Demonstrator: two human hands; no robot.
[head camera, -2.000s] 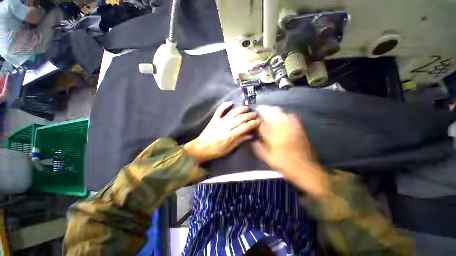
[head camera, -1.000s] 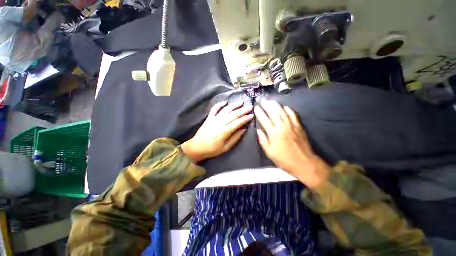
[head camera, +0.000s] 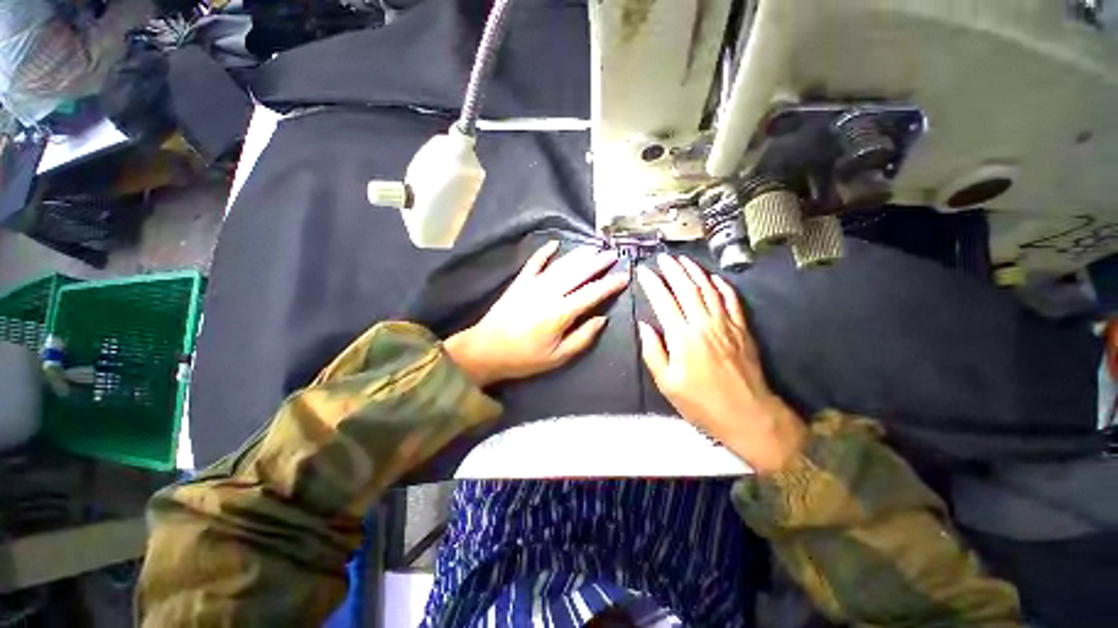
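Note:
A large dark cloth panel (head camera: 331, 245) lies flat over the machine table and under the presser foot (head camera: 631, 248). A straight seam (head camera: 638, 356) runs between my hands towards the foot. My left hand (head camera: 536, 315) lies flat on the cloth left of the seam, fingertips close to the foot. My right hand (head camera: 711, 350) lies flat on the cloth right of the seam, fingers slightly spread, fingertips just below the foot. Neither hand grips the cloth. The cream sewing machine head (head camera: 907, 61) stands above, with ribbed tension dials (head camera: 772, 216) right of the foot. The needle is too small to tell.
A white work lamp (head camera: 444, 190) hangs on a bendable neck left of the foot. The white table edge (head camera: 601, 447) shows in front of me. A green crate (head camera: 123, 368) stands at left. Grey cloth (head camera: 1042, 491) lies at right. A machine arm fills the upper right.
My right hand, blurred at first, has settled flat beside the seam. The cloth's near edge has moved up, baring more white table. The whole view has shifted, with the machine and lamp further right.

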